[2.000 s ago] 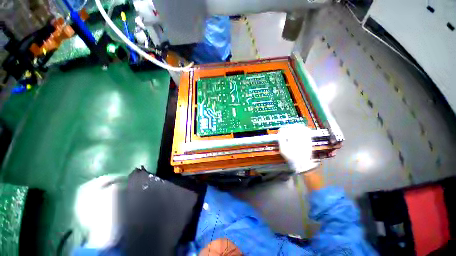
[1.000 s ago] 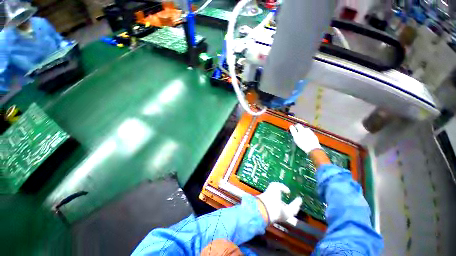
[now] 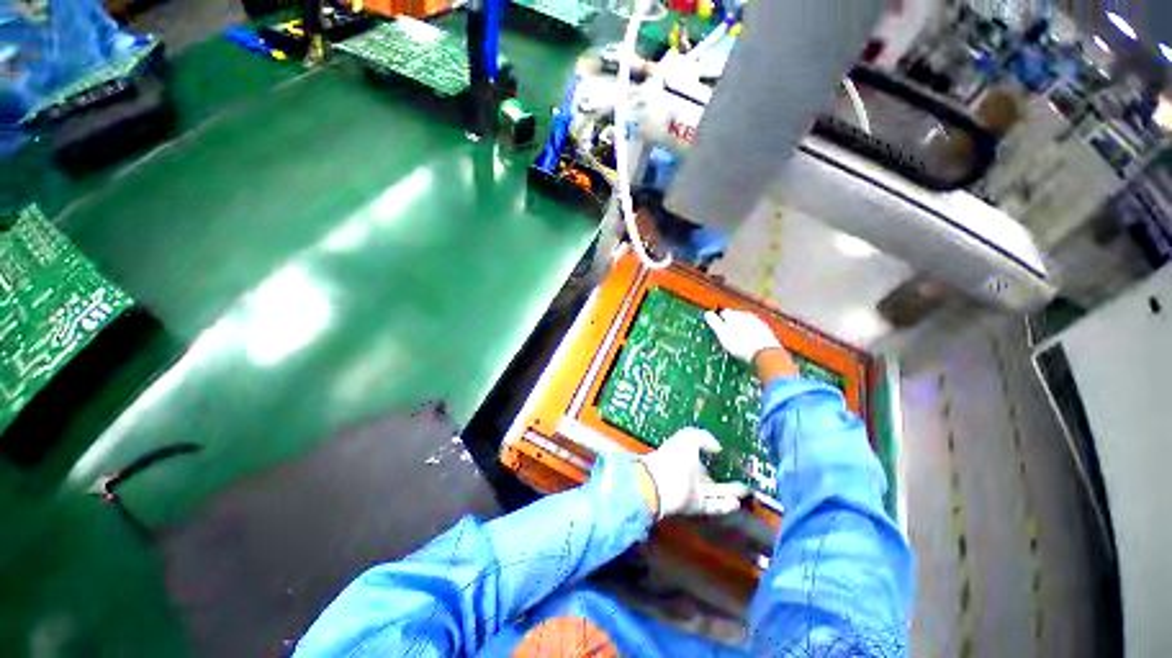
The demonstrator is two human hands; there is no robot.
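Note:
A large green circuit board (image 3: 681, 366) lies in the recessed centre of an orange square fixture (image 3: 546, 411). My left hand (image 3: 690, 476), in a white glove, grips the board's near edge, its thumb over the top and its fingers along the edge. My right hand (image 3: 743, 334), also white-gloved, is on the far edge with its fingertips over it; their undersides are hidden. My right sleeve covers the board's right part. The board looks flat within the frame.
A grey-white robot arm (image 3: 925, 212) and pale hose (image 3: 623, 142) stand beyond the fixture. On the green bench (image 3: 373, 257) are a dark mat (image 3: 334, 514), cutters (image 3: 109, 486), a second board (image 3: 52, 309) at left and another (image 3: 418, 58) behind. A blue sleeve shows top left.
Two seconds ago only my right hand was at the fixture's near bar; now both hands are at the board's opposite edges. Since one second ago they have barely moved on the board; the view shifted.

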